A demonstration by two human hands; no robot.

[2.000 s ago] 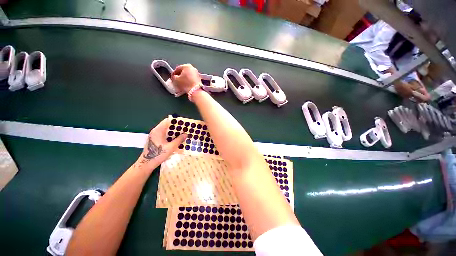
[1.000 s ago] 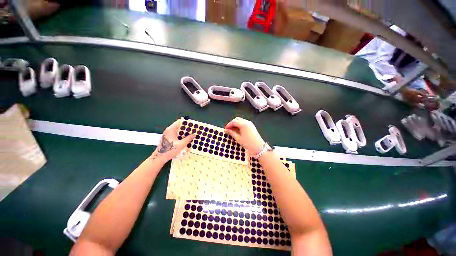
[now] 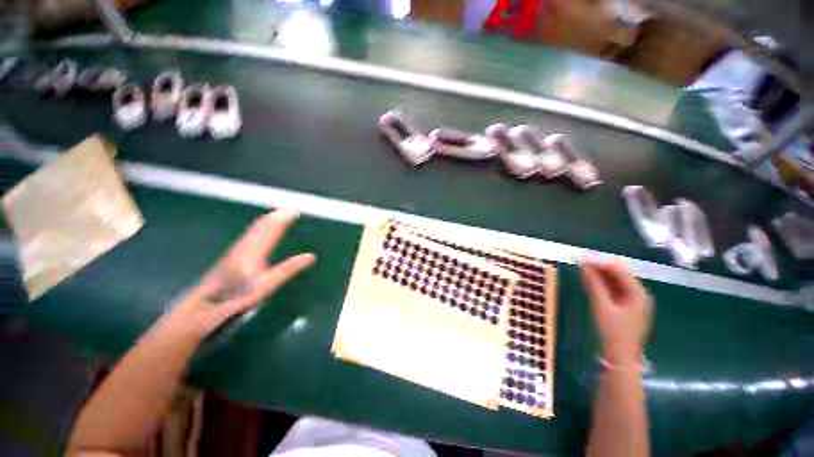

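A stack of tan pad sheets with rows of black dots [image 3: 528,335] lies on the green ledge in front of me. A pale release liner [image 3: 415,335] without dots covers its lower left part. My left hand [image 3: 245,277] is open and empty over the ledge, left of the sheets, thumb and fingers apart. My right hand [image 3: 618,303] is raised right of the sheets, fingers curled together. It is blurred, and whether a pad is at its fingertips cannot be seen. Neither hand touches the sheets.
White plastic housings [image 3: 464,145] lie in groups along the dark belt beyond the pale metal rail [image 3: 344,210]. A separate tan sheet [image 3: 71,214] lies at the left, over the rail. Another person's white sleeve [image 3: 741,98] shows at the upper right. Cartons [image 3: 669,67] stand beyond.
My left hand has let go of the sheet and moved left. My right hand has moved right, off the sheets. The view has shifted, and the dotted sheet's upper part now lies unheld.
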